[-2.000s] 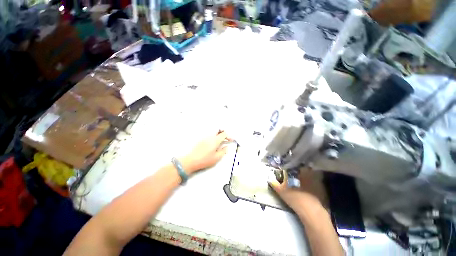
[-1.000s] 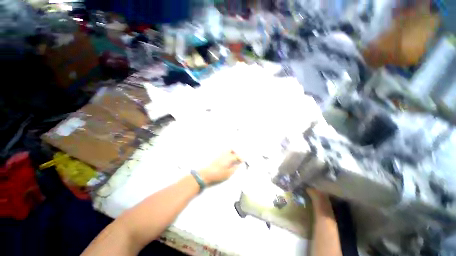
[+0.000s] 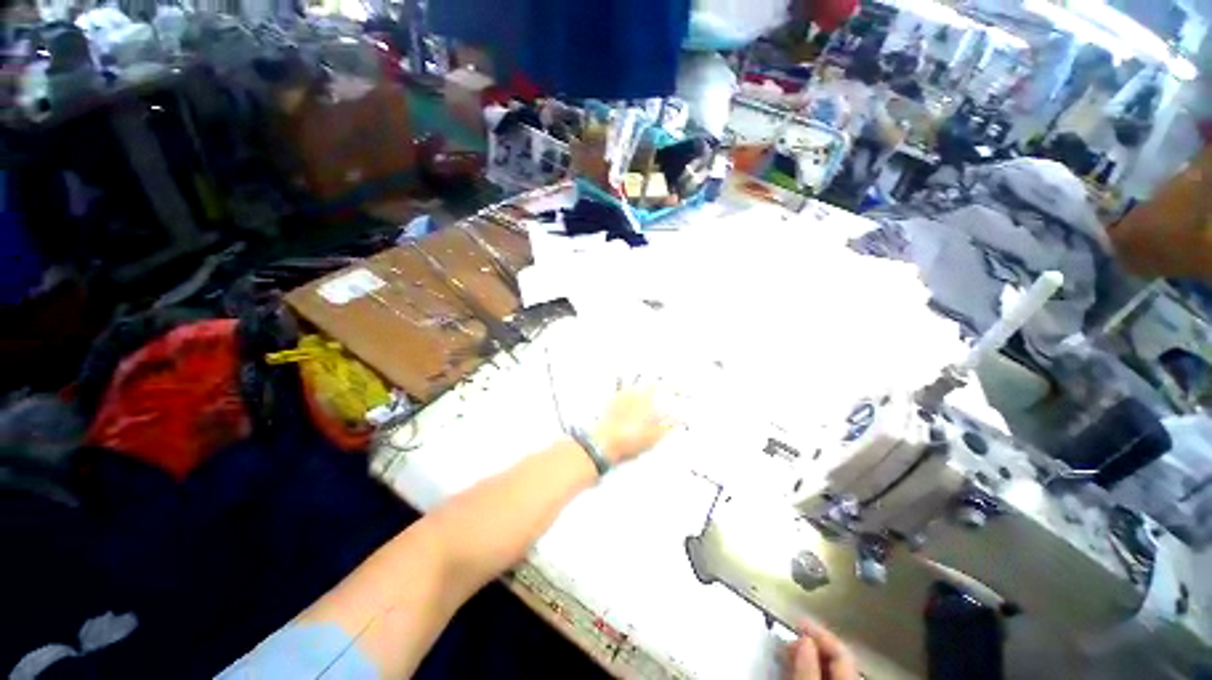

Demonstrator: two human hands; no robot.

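Note:
My left hand (image 3: 635, 423), with a band at the wrist, lies on the washed-out white of the sewing table left of the needle area. Its fingers fade into the glare, so I cannot tell whether it holds cloth. My right hand (image 3: 820, 655) is cut off by the bottom edge, at the front edge of the machine bed (image 3: 744, 551); only some fingers show. The sewing machine head (image 3: 917, 465) stands at the right, with the presser foot area (image 3: 811, 569) under its left end. White cloth (image 3: 784, 279) is heaped behind, without clear edges.
Brown cardboard in film (image 3: 412, 312) lies at the table's left end, beside yellow (image 3: 332, 379) and red (image 3: 180, 392) bags. A black phone (image 3: 962, 635) lies on the bed. Grey garments (image 3: 1017, 226) are piled behind. Navy cloth (image 3: 253, 545) is at lower left.
The view has swung left and up. My right hand has moved from beside the presser foot to the bed's front edge. My left hand remains on the white table left of the needle.

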